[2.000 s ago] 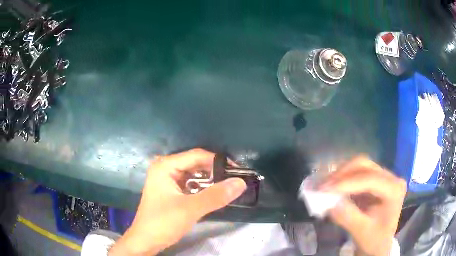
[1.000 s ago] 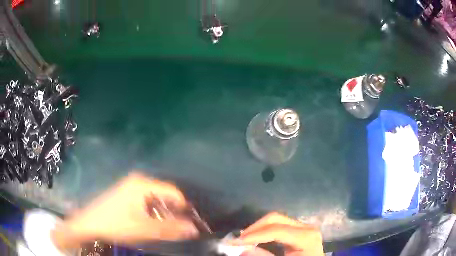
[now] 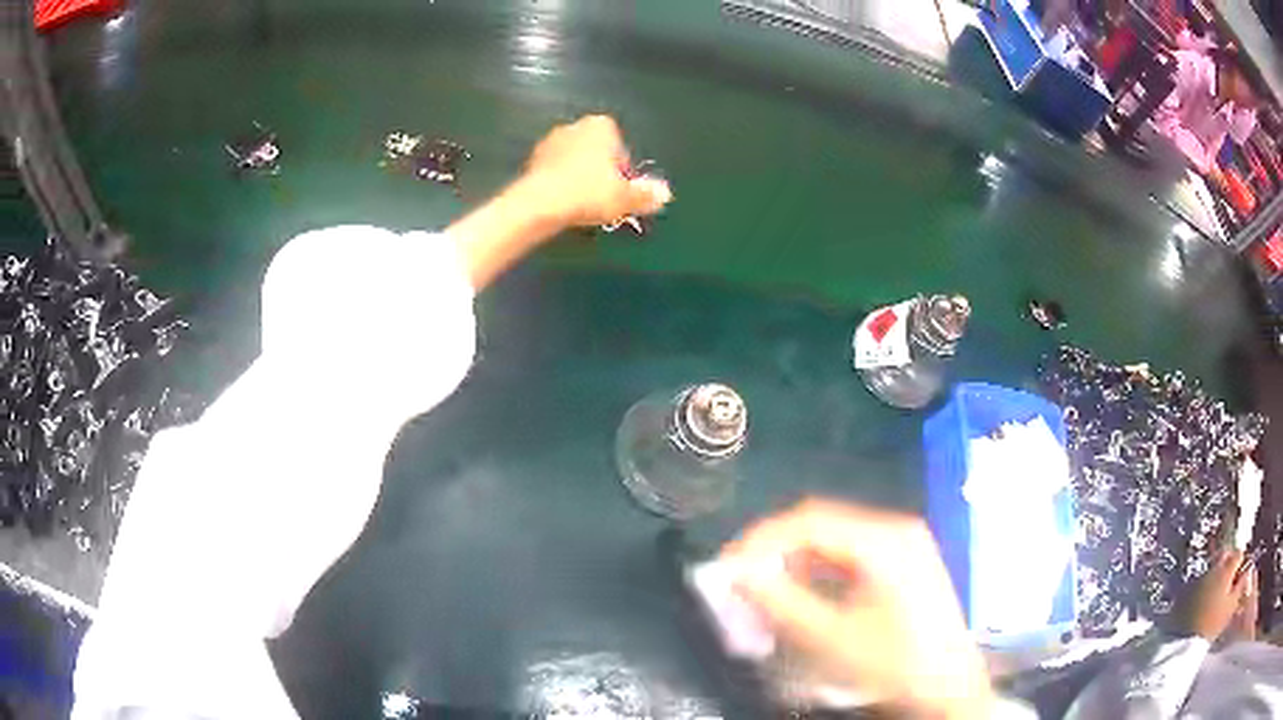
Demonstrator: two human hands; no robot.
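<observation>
My left hand reaches over the far part of the green belt. Its fingers are on a small dark-and-silver clip unit, mostly hidden below them. My right hand, blurred, is near the front and pinches a white wipe. A clear bottle with a silver top stands between my arms. A labelled clear bottle stands to its right, behind a blue bin of white wipes.
Heaps of units lie at the left and right. Loose units lie on the far belt. A metal post stands at far left. Another person's hand is at the right heap.
The view has shifted, showing more of the far belt. My left hand has moved from the front edge to the far belt with a unit. My right hand still holds the wipe.
</observation>
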